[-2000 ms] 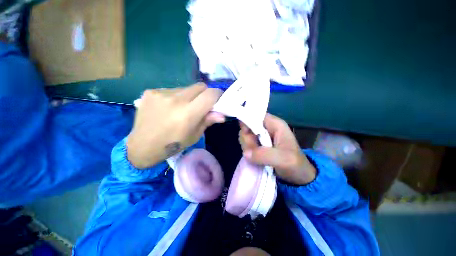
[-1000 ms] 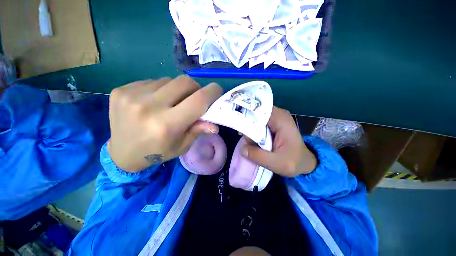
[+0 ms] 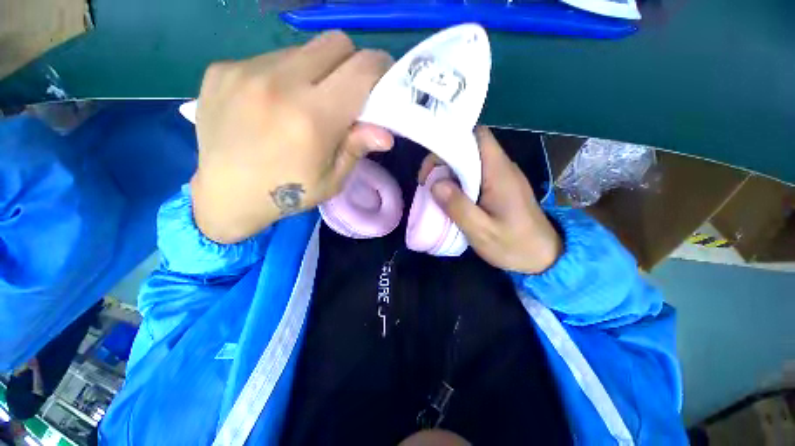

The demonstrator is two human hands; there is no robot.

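A cat-ear headset with pink cushions (image 3: 363, 199) and a white pointed ear (image 3: 438, 85) is held in front of my chest. The ear points up and shows a small fitting with a dark slot inside. My left hand (image 3: 277, 139) grips the headband at the ear's left base and hides most of the band. A white tip sticks out beyond this hand's left side. My right hand (image 3: 503, 209) holds the band above the right cup (image 3: 434, 218), thumb on the cup.
The parts tray's blue edge (image 3: 462, 19) crosses the top on the green bench (image 3: 689, 83). Brown cardboard (image 3: 39, 28) is top left. A neighbour's blue sleeve (image 3: 78, 218) is at left. Clear plastic (image 3: 608, 170) lies over brown cartons at right.
The view has tilted down, so tray, hands and headset appear higher and the white pile is mostly out of frame. The ear came into clear view earlier; both hands keep their hold.
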